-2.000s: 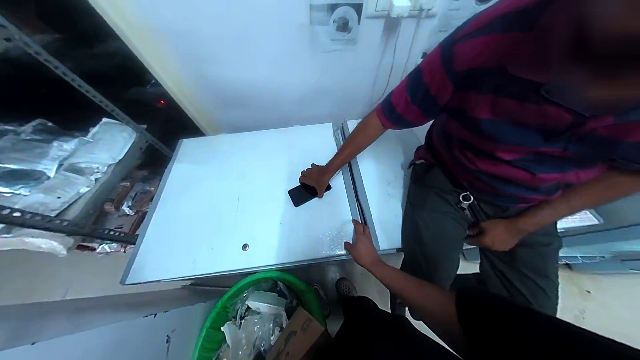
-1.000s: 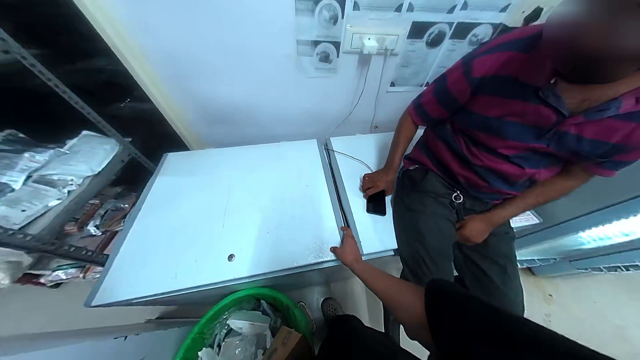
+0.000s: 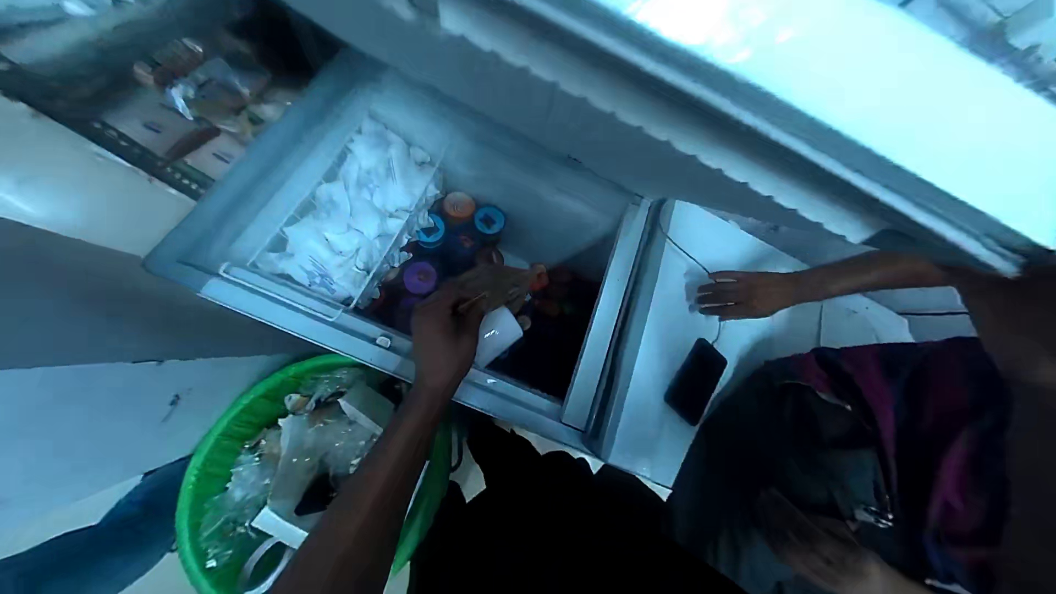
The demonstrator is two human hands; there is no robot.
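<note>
My left hand (image 3: 445,330) reaches over the front rim into an open chest freezer (image 3: 516,388), its fingers closed on a crumpled brown item (image 3: 497,285) that is too blurred to name exactly. A white cup-like item (image 3: 498,334) is right beside the fingers; whether the hand touches it, I cannot tell. Behind the hand stand containers with blue, purple (image 3: 420,277) and orange (image 3: 459,205) caps. A wire basket at the left of the freezer holds white plastic packets (image 3: 355,219). The raised lid (image 3: 577,91) slants across the top. My right hand is out of sight.
A green-lined bin (image 3: 191,495) with plastic and cardboard waste is at the lower left. At the right, a co-worker's hand (image 3: 747,294) rests on the adjoining white lid (image 3: 660,330), near a black phone (image 3: 695,381) and a thin cable. A shelf with packages (image 3: 214,91) is upper left.
The left freezer lid, shut before, is now raised. My left hand has come into view inside. My right hand has left the view. The co-worker let go of the phone, which lies on the lid.
</note>
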